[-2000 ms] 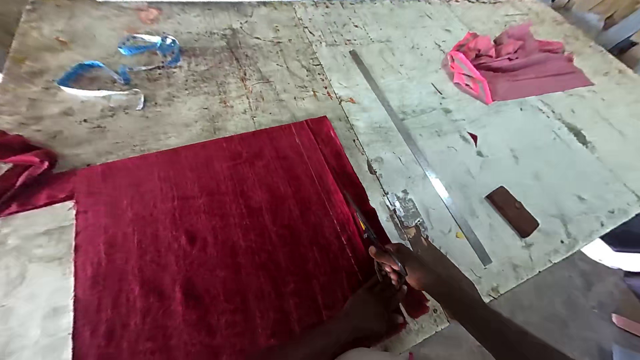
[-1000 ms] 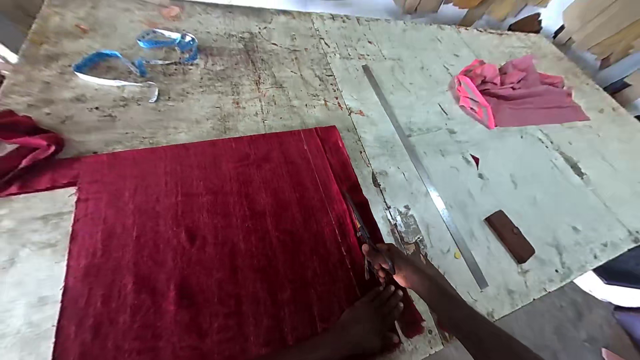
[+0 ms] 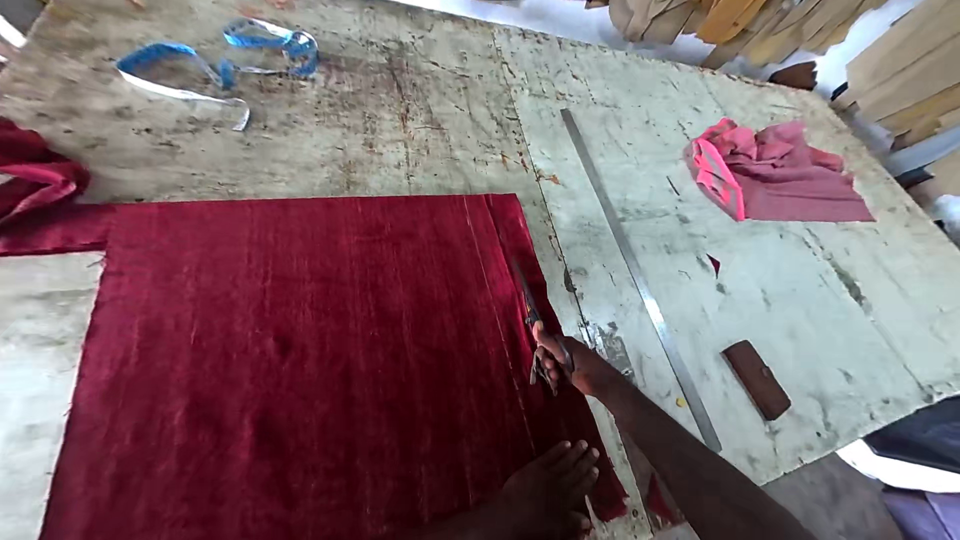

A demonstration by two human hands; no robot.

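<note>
A large piece of dark red velvety fabric [image 3: 300, 337] lies flat on the worn table, with pale lines running along its right side. My right hand [image 3: 562, 360] grips a pair of metal scissors [image 3: 529, 300], whose blades lie along the fabric near its right edge and point toward the far side. Below it, my left hand [image 3: 551, 487] rests palm down on the fabric, fingers slightly apart, near a narrow strip [image 3: 604, 487] at the right edge.
A steel ruler [image 3: 637, 277] lies right of the fabric, beside a brown case [image 3: 756, 379]. Pink cloth [image 3: 795, 176] sits farther back. A blue and white measuring tape [image 3: 172, 90] curls at the far left. Brown paper pieces [image 3: 727, 22] stand beyond the table [image 3: 450, 127].
The scissors and my right hand have moved a little away from my left hand, toward the fabric's far edge. My left hand now lies flatter on the fabric. The view has shifted.
</note>
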